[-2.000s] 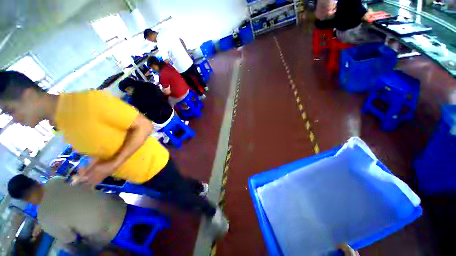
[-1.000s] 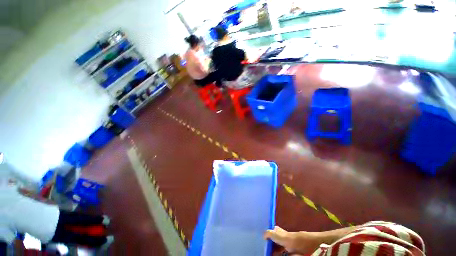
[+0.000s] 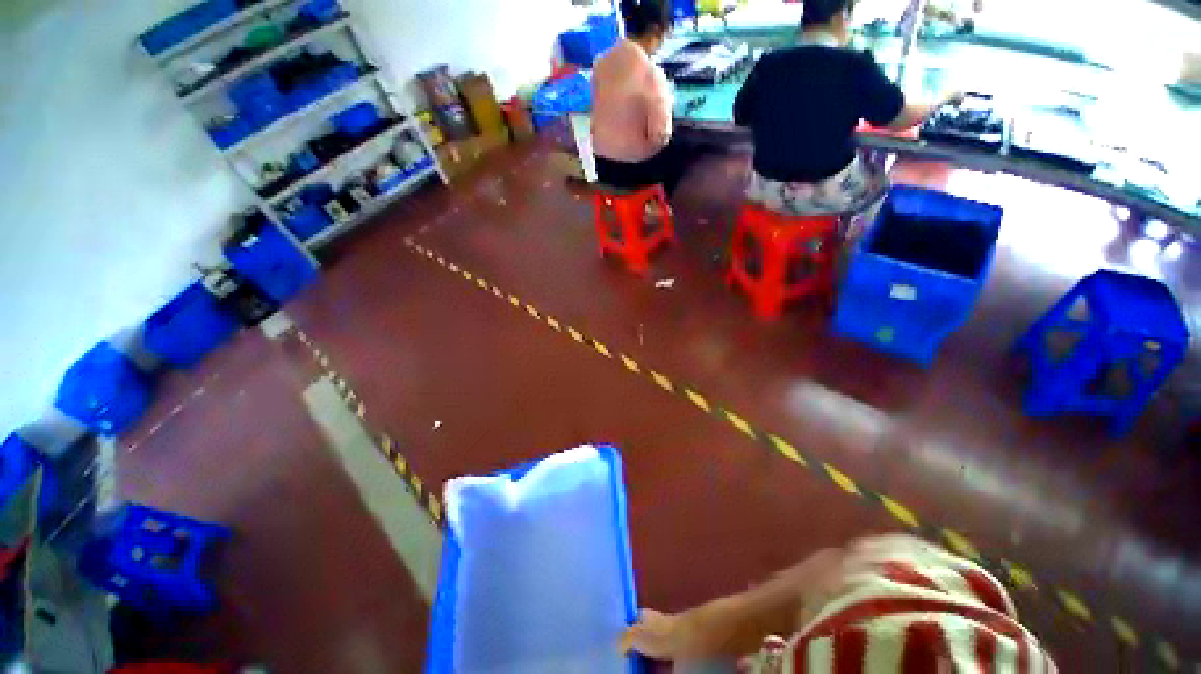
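A blue plastic tray (image 3: pixel 624 527) is carried in front of me at the bottom middle, its near end cut off by the picture's edge. A whitish liner (image 3: pixel 537 579) covers its inside and sticks up at the far end. No parts show in it. My right hand (image 3: pixel 655 635) grips the tray's right rim. My right arm is in a red and white striped sleeve. My left hand is not in view.
Two people sit on red stools (image 3: pixel 782 258) at a bench (image 3: pixel 1080 178) ahead. A deep blue crate (image 3: pixel 909 316) and a blue stool (image 3: pixel 1109 345) stand at right. A shelf rack (image 3: pixel 296 119) and blue crates line the left wall. Yellow-black tape marks the floor.
The view has swung right, away from the person in yellow, and come closer to the seated people. The tray stays in front of me, with my right hand on its right rim.
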